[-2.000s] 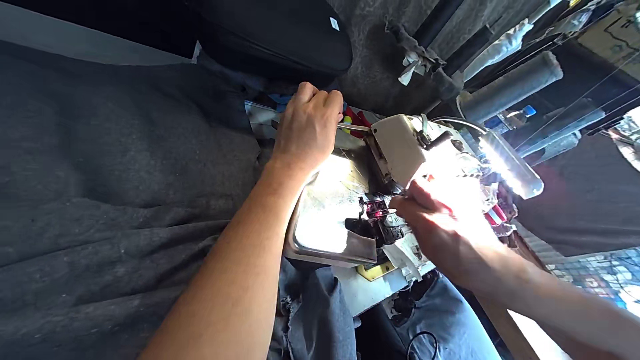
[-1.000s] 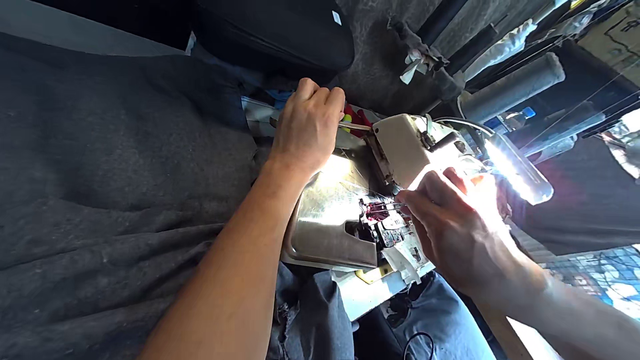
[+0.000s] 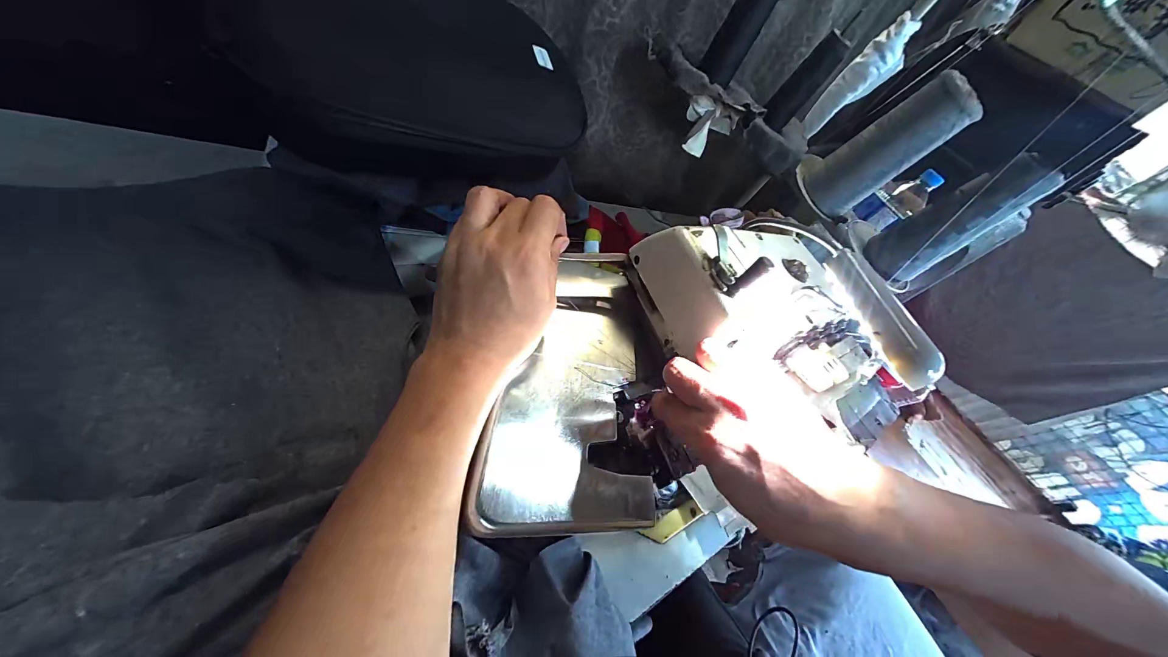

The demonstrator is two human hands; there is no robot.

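A pale industrial sewing machine (image 3: 684, 283), with a lit lamp tube (image 3: 885, 319) along its head, stands right of centre. Its polished metal cover plate (image 3: 538, 465) lies flat below. My left hand (image 3: 502, 265) is curled at the far left edge of the plate; its fingertips are hidden, so whether it holds anything does not show. My right hand (image 3: 730, 429) is at the needle and presser-foot area (image 3: 643, 411), fingers bent around the small metal parts there. Glare hides part of it, and what its fingers touch cannot be told.
Dark fabric (image 3: 201, 347) covers the left side. A black padded item (image 3: 411, 73) lies beyond my left hand. Fabric rolls (image 3: 894, 146) and a plastic bottle (image 3: 912, 193) are at the upper right. A yellow piece (image 3: 673, 522) sits at the near table edge.
My right hand has shifted about the needle area; it was raised more against the machine head one second ago. My left hand has stayed in place.
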